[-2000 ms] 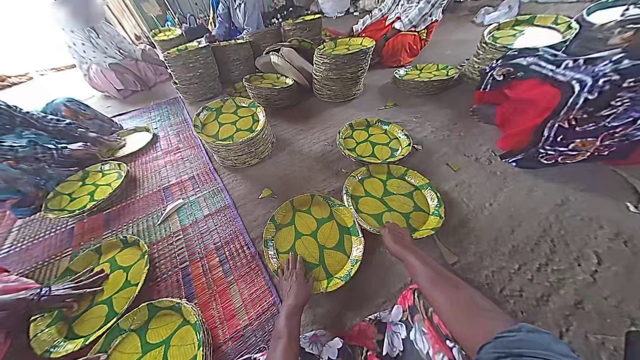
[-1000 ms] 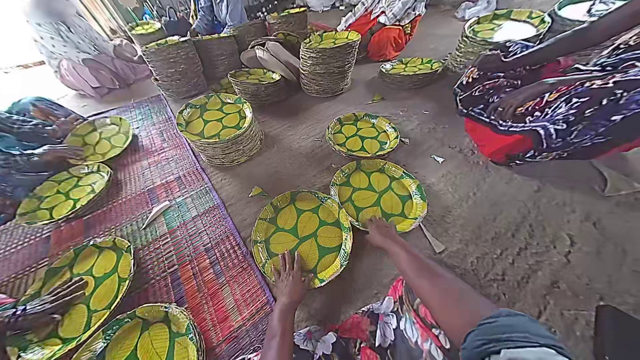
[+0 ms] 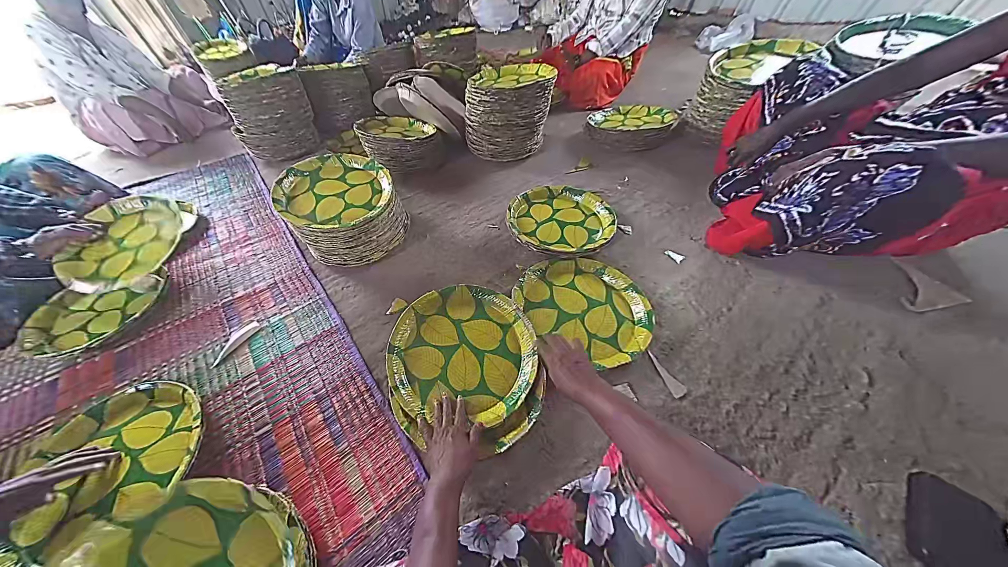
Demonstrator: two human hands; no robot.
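Several round plates with a green and yellow leaf pattern lie on the ground before me. My left hand (image 3: pixel 451 441) rests, fingers spread, on the near rim of the front plate (image 3: pixel 463 358), which lies offset over another plate (image 3: pixel 520 425). At the left edge of the right plate (image 3: pixel 587 311) is my right hand (image 3: pixel 568 366); its fingertips are partly hidden, and whether they grip the rim is unclear. Beyond sits a further leaf-pattern plate (image 3: pixel 561 220). A tall stack of plates (image 3: pixel 350 224) stands to the left, beside the woven mat.
A striped woven mat (image 3: pixel 268 378) covers the left ground, where other people's hands hold plates (image 3: pixel 118 244). More stacks (image 3: pixel 510 118) stand at the back. A seated person in patterned cloth (image 3: pixel 843 189) is at the right. Paper scraps (image 3: pixel 668 376) lie near the plates.
The plate under my left hand now lies offset over another one, whose edge shows below it. At the left, another person's plate has been raised and tilted over the lower one.
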